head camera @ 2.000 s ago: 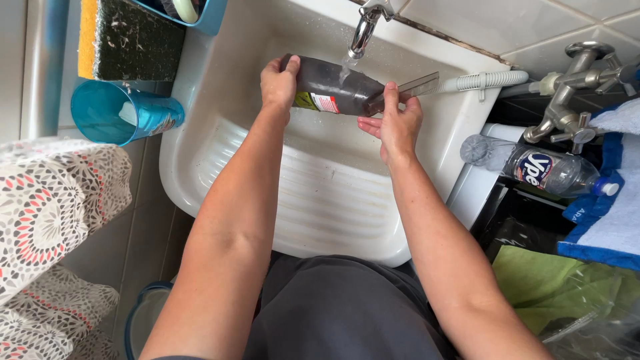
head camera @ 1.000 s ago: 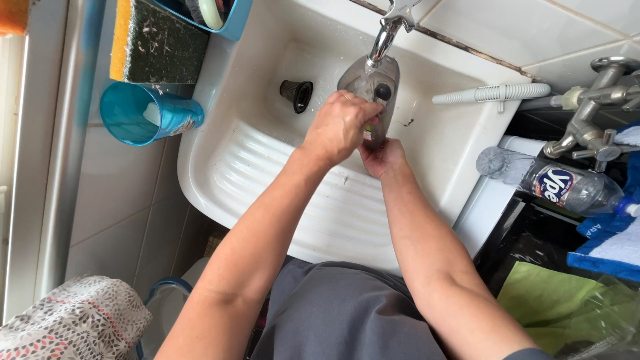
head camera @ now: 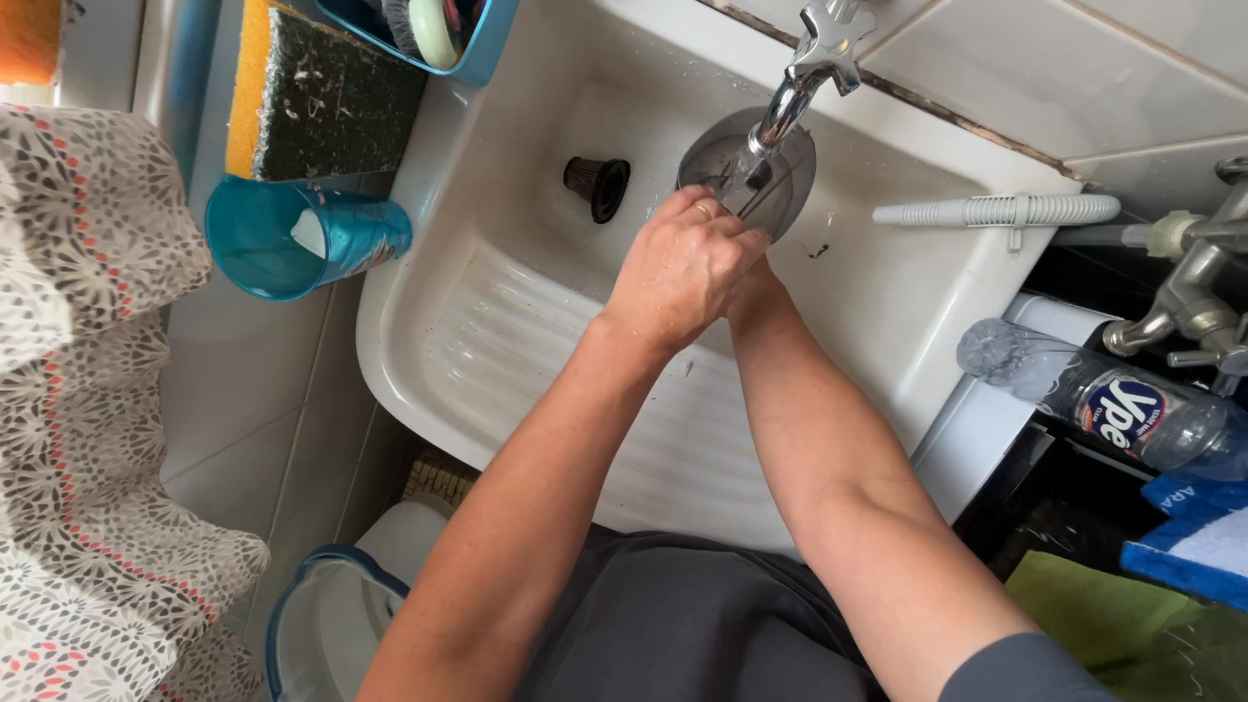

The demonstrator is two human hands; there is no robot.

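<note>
A gray translucent plastic container [head camera: 799, 161], seen from its open end, is under the chrome tap [head camera: 783, 115], and water runs into it. Thin dark strands or bits show inside. My left hand [head camera: 680, 261] is curled over its near rim, knuckles up, a ring on one finger. Below and behind it, my right hand [head camera: 753, 291] grips the container's near side; its fingers are mostly hidden. On the floor of the white sink [head camera: 458, 331], left of the container, a small black ribbed plastic cup [head camera: 597, 188] lies on its side.
A sponge [head camera: 331, 102], a blue plastic cup [head camera: 310, 239] and a blue caddy [head camera: 478, 49] line the sink's left side. A gray corrugated hose [head camera: 994, 211] crosses the right rim. An empty-looking clear bottle [head camera: 1121, 409] lies beyond it. A patterned cloth [head camera: 88, 409] hangs at left.
Two seconds ago my hands held the container lengthwise, far apart; now they are close together and its open end faces up under the tap. The view has moved closer over the sink.
</note>
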